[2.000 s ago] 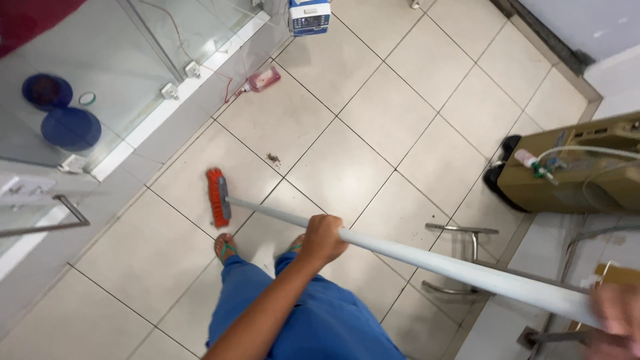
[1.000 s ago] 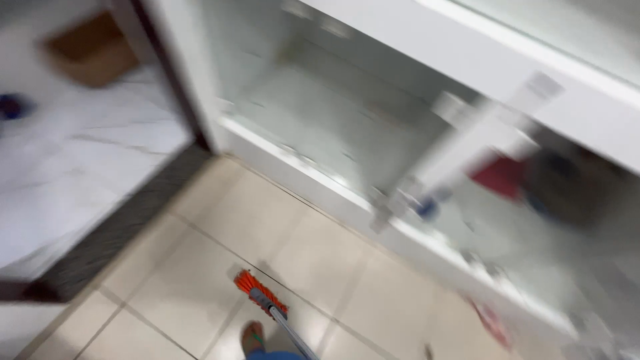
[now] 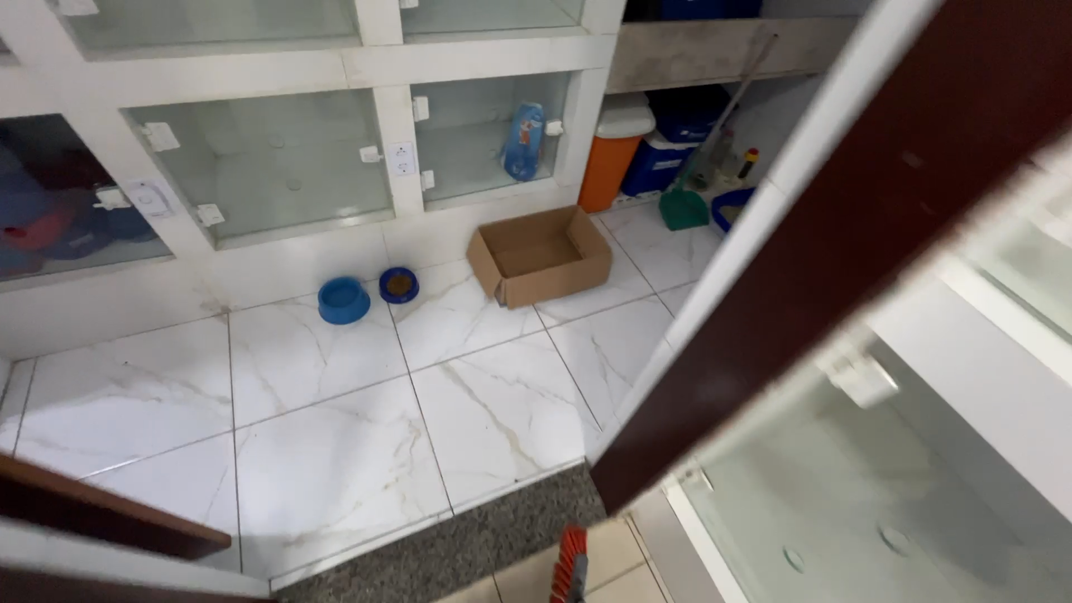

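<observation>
Neither of my hands shows in the head view now. The orange-red bristled broom head (image 3: 569, 565) is at the bottom edge, on the beige tiles just before the granite threshold (image 3: 469, 536); its handle is out of frame. Past the doorway, a light blue bowl (image 3: 343, 301) and a dark blue bowl (image 3: 399, 286) with brown contents stand on the white marbled tiles. An open cardboard box (image 3: 557, 280) sits to their right.
A dark red door frame (image 3: 804, 276) slants along the right, beside a glass-fronted compartment (image 3: 837, 477). Glass-fronted compartments line the far wall. An orange bin (image 3: 607, 167), a green dustpan (image 3: 682, 209) and a blue tray (image 3: 729, 205) stand at the back right. A brown door edge (image 3: 117, 511) juts in at lower left.
The view has swung from the beige-tiled room to the doorway. My hands, seen on the broom handle two seconds ago, are out of frame. The broom head is now near the threshold.
</observation>
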